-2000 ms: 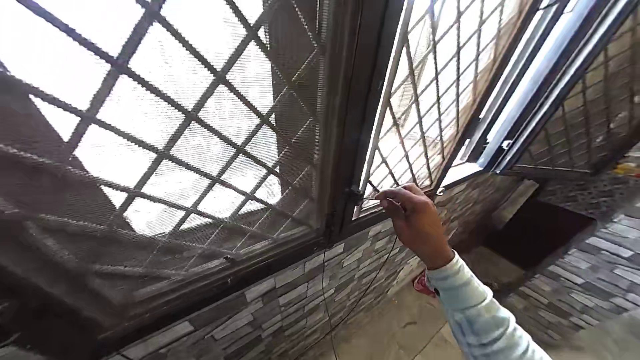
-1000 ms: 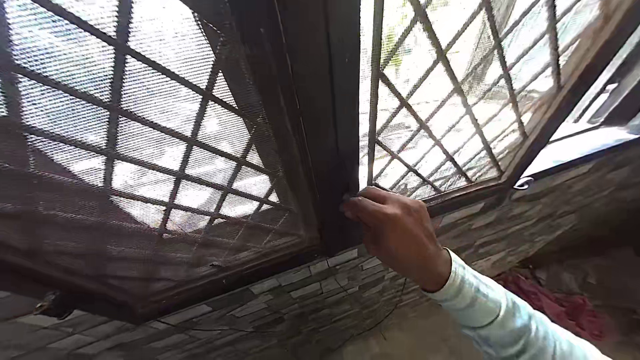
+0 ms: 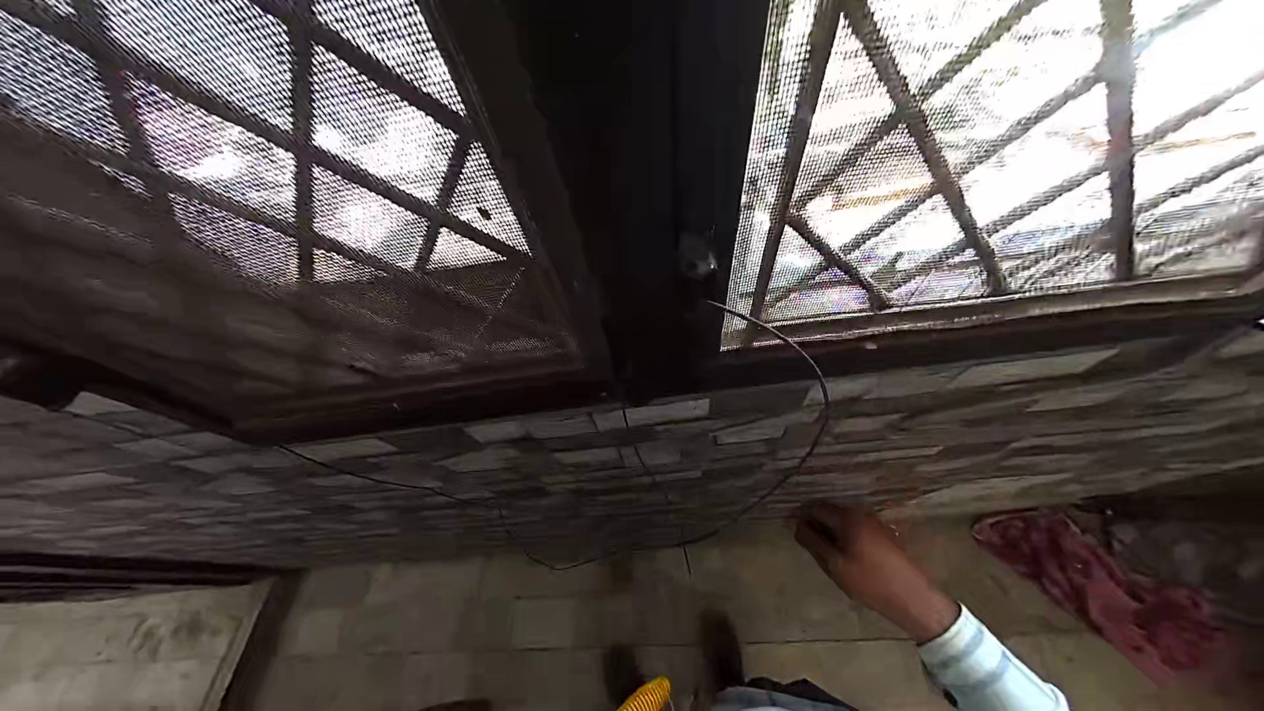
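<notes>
My right hand (image 3: 869, 563) is low in front of the stone-clad wall, fingers curled; whether anything is between them cannot be made out. A thin dark wire (image 3: 825, 395) comes out near the bottom of the dark window post (image 3: 652, 197), loops down past the wall to the left of my hand, and runs back up left to the frame. A small pale spot, perhaps a hole or fitting, shows on the post by the wire's upper end. Mesh panels with diagonal bars (image 3: 918, 128) flank the post. My left hand is not in view.
Stone cladding (image 3: 592, 464) runs below the window frame, down to a tiled floor (image 3: 553, 622). A reddish cloth (image 3: 1106, 592) lies at the lower right. My feet and a ribbed yellow object (image 3: 647, 694) show at the bottom edge.
My right hand was at the window post in both earlier frames; it is now away from it, lower and to the right. The view has shifted, showing more floor.
</notes>
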